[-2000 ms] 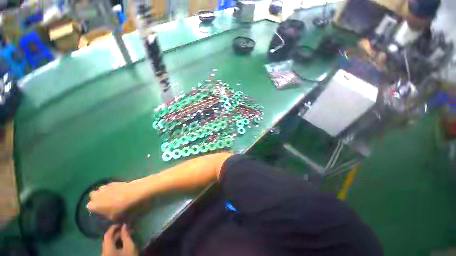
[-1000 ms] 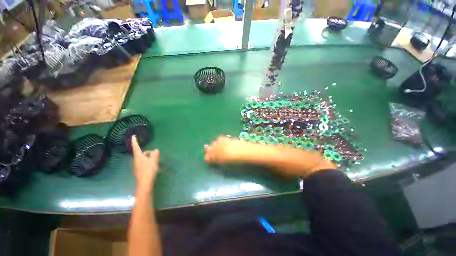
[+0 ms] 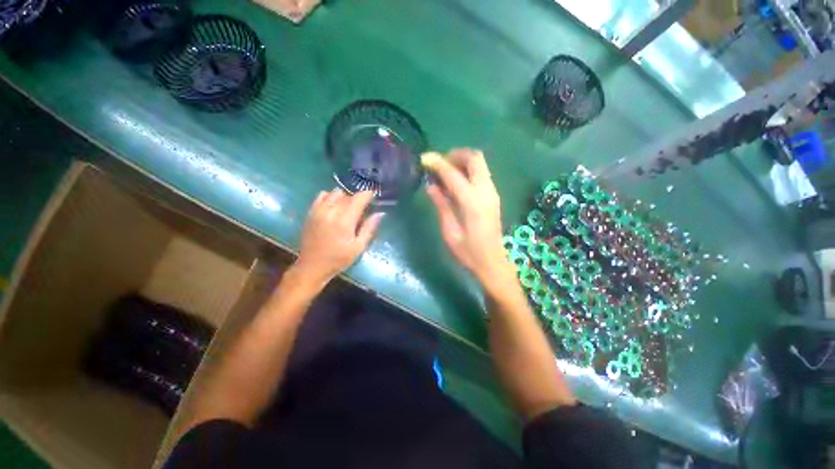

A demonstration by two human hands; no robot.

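Observation:
A black slotted blower wheel (image 3: 374, 147) lies on the green bench in front of me. My left hand (image 3: 341, 224) is at its near rim, with the fingertips and thumb gripping the rim. My right hand (image 3: 465, 197) is at the wheel's right side, thumb and fingers pinched around a small pale yellowish piece (image 3: 430, 160), too blurred to name. Green ring washers (image 3: 549, 275) lie in rows and heaps right of my right hand, mixed with small metal fittings (image 3: 632, 252).
More black wheels stand at the upper left (image 3: 212, 66) and upper right (image 3: 568, 93). An open carton (image 3: 55, 302) with stacked wheels (image 3: 151, 353) is at the lower left. A bench post (image 3: 723, 133) rises behind the parts. A plastic bag (image 3: 743, 389) lies at the far right.
My left hand has moved from a wheel on the left to the wheel in front of me. My right hand has come to this wheel's right side. The view has turned, showing the carton.

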